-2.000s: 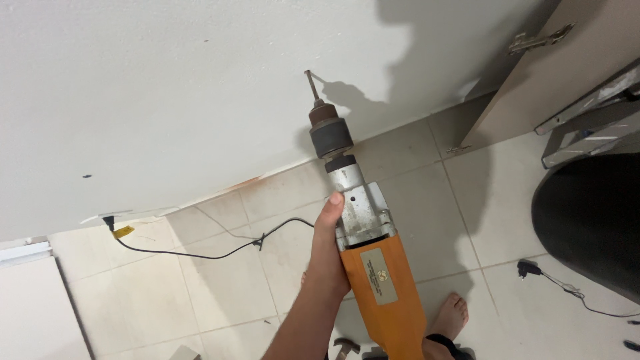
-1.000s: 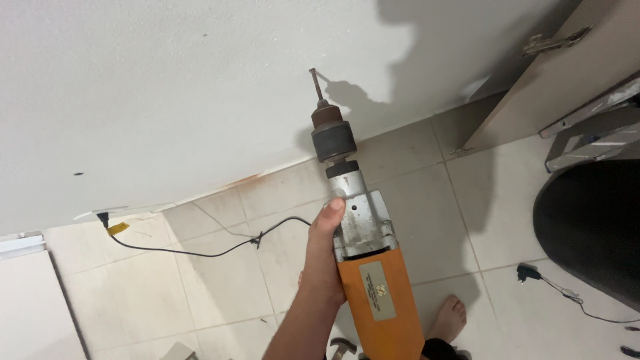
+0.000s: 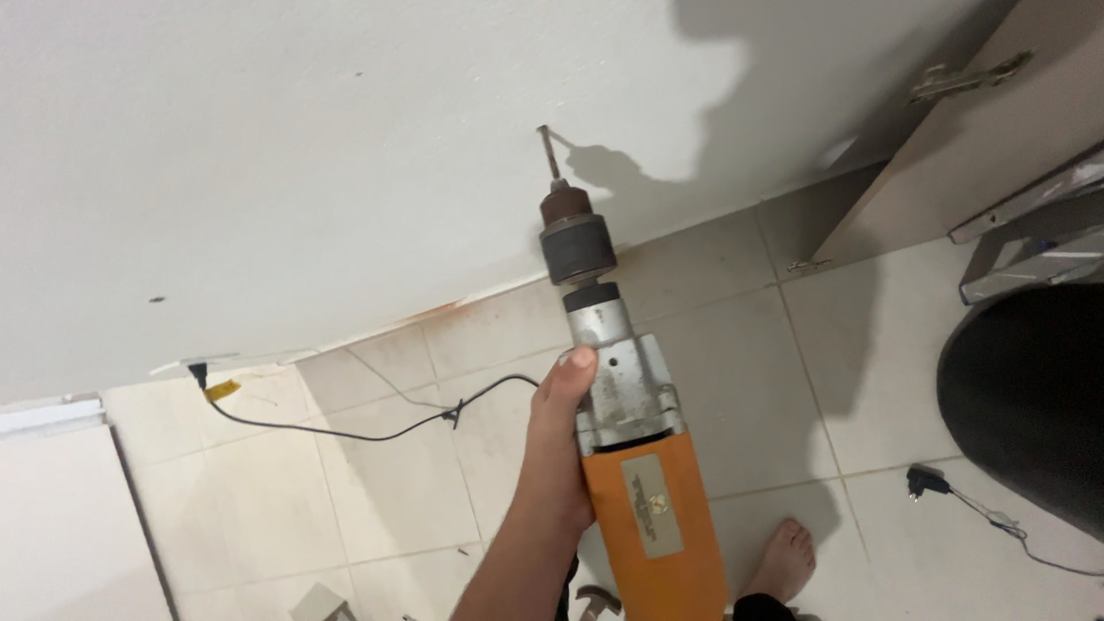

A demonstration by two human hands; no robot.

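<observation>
My left hand [image 3: 565, 431] grips the side of an orange and silver corded power drill [image 3: 649, 509], its thumb lying on the metal gear housing. From the dark drill chuck [image 3: 578, 246] a drill bit [image 3: 550, 153] points up, its tip at a spot on the white wall [image 3: 362, 172]; how deep it sits cannot be told. The rear of the drill is cut off by the lower frame edge. My right hand does not show.
A black cord [image 3: 345, 436] runs to a wall outlet at left. Tiled floor holds a bare foot [image 3: 787, 559], a hammer head [image 3: 598, 595] and a black plug [image 3: 927, 483]. At right are a panel with hinges [image 3: 966, 155], a metal ladder part [image 3: 1035, 250] and a black rounded object [image 3: 1035, 388].
</observation>
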